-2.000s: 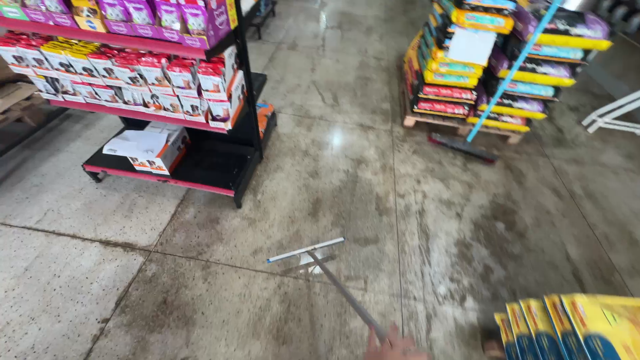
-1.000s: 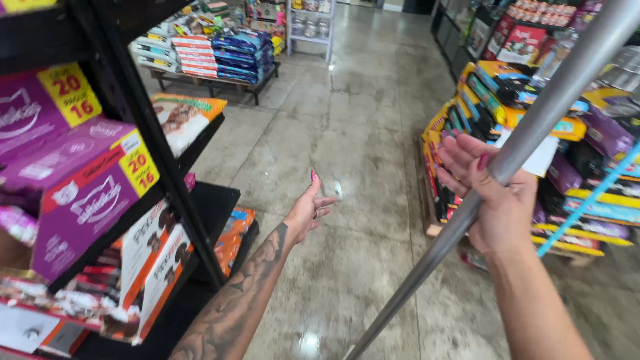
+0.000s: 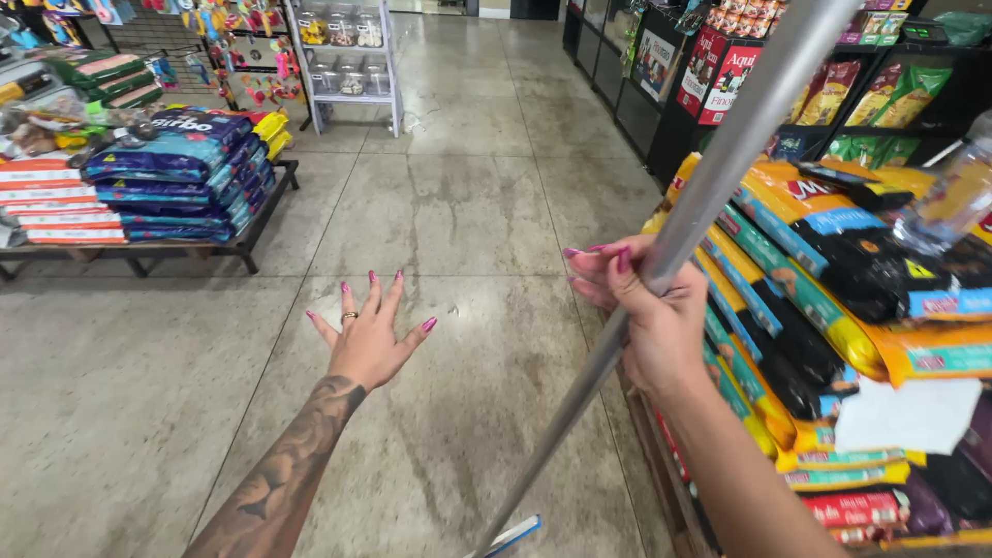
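Note:
A grey metal pole (image 3: 577,403) runs slantwise from the top right to the lower middle of the view. My right hand (image 3: 655,310) is curled around its upper part, thumb across the front. At its foot, on the floor by the bottom edge, the blue-ended blade of a floor squeegee (image 3: 515,535) shows in part. My left hand (image 3: 370,337) hangs over the floor with its fingers spread, palm down, holding nothing and apart from the pole. Its forearm is tattooed.
Stacked pet food bags (image 3: 775,325) on a pallet stand close by my right arm. Blue bags (image 3: 178,178) lie on a low rack (image 3: 263,225) at left. A white shelf (image 3: 356,98) with jars stands ahead. Black display units (image 3: 659,93) line the right side. Concrete floor (image 3: 465,225) runs between them.
The view has swung to the aisle and moved along it. Two seconds ago the squeegee lay farther out, near a shelf. My left hand has turned palm down with fingers spread.

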